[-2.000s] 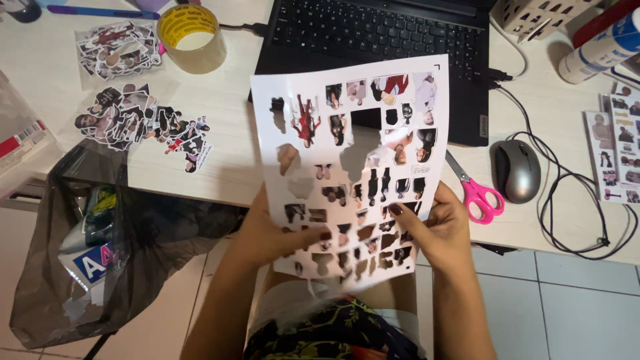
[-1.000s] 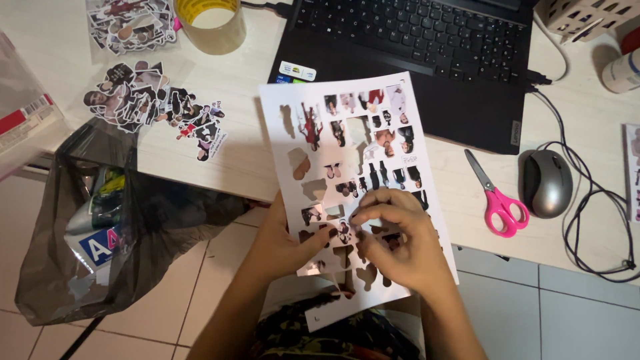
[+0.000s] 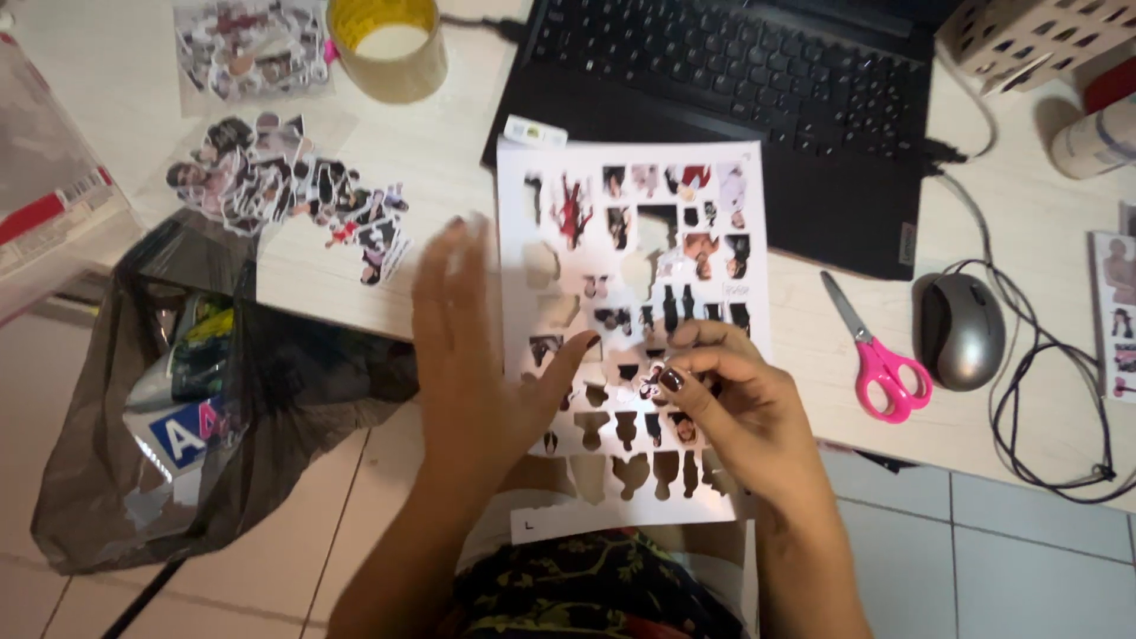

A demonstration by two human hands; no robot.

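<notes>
A white sheet of printed stickers (image 3: 524, 213) with many cut-out holes lies over the table edge, its lower end above my lap. Between the thumb and index finger of my right hand (image 3: 737, 399) is a small sticker cutout (image 3: 654, 380). My left hand (image 3: 488, 346), somewhat blurred, is raised over the sheet's left side with fingers spread and nothing in it. To the left, loose sticker cutouts (image 3: 257, 177) form a pile on the table, below a clear bag of more cutouts (image 3: 253, 49).
Behind the sheet stands a black laptop (image 3: 834, 186). Pink-handled scissors (image 3: 874, 355), a grey mouse (image 3: 961, 330) and its cable lie at right. A roll of tape (image 3: 395, 53) stands at upper left. A dark plastic bag (image 3: 98, 444) hangs from the table's left edge.
My left hand has let go of the sheet and risen with its fingers spread. My right hand, which held the sheet's right side two seconds ago, now pinches a small cutout over it.
</notes>
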